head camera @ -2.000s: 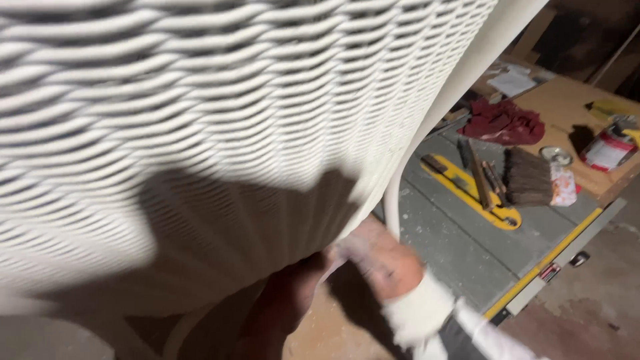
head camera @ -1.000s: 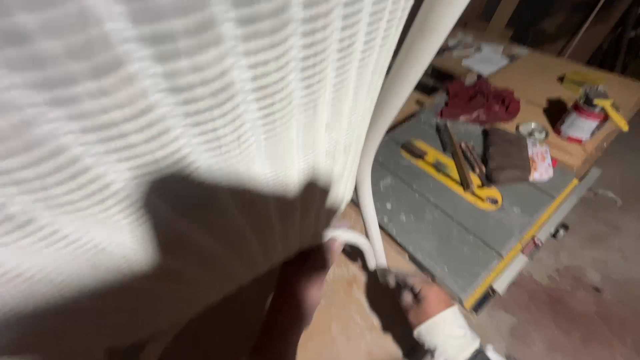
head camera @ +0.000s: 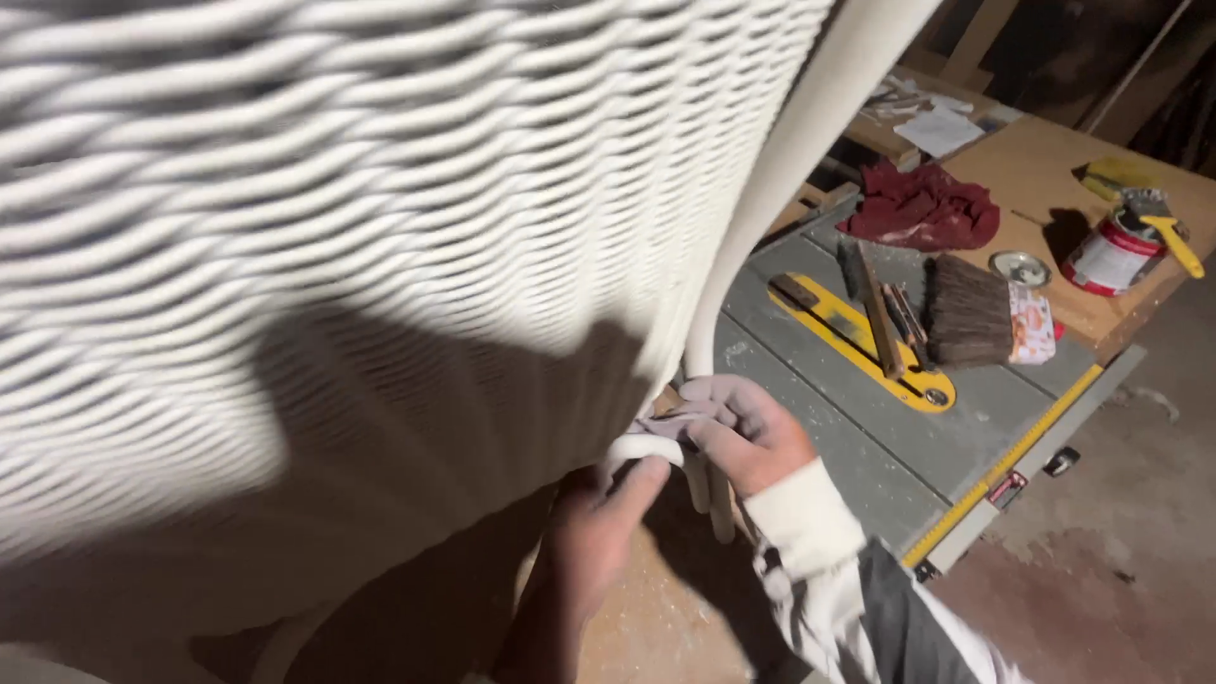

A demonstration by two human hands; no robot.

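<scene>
White woven wicker of a piece of furniture fills the left and centre, bordered by a thick white frame tube. At its lower right edge, my left hand grips a short curved white piece with the thumb on top. My right hand pinches a thin greyish folded sheet, perhaps sandpaper, against the frame just above that curved piece. Whitish dust coats the fingers of my right hand. The fingertips of my left hand are partly hidden behind the piece.
Right of the wicker stands a grey table saw with a yellow insert, a wide brush and narrow tools. Behind are a dark red cloth, a can lid and a paint can with a yellow-handled brush.
My right hand has moved up from low on the frame, where it was a second ago, to beside my left hand. The greyish sheet now shows between its fingers.
</scene>
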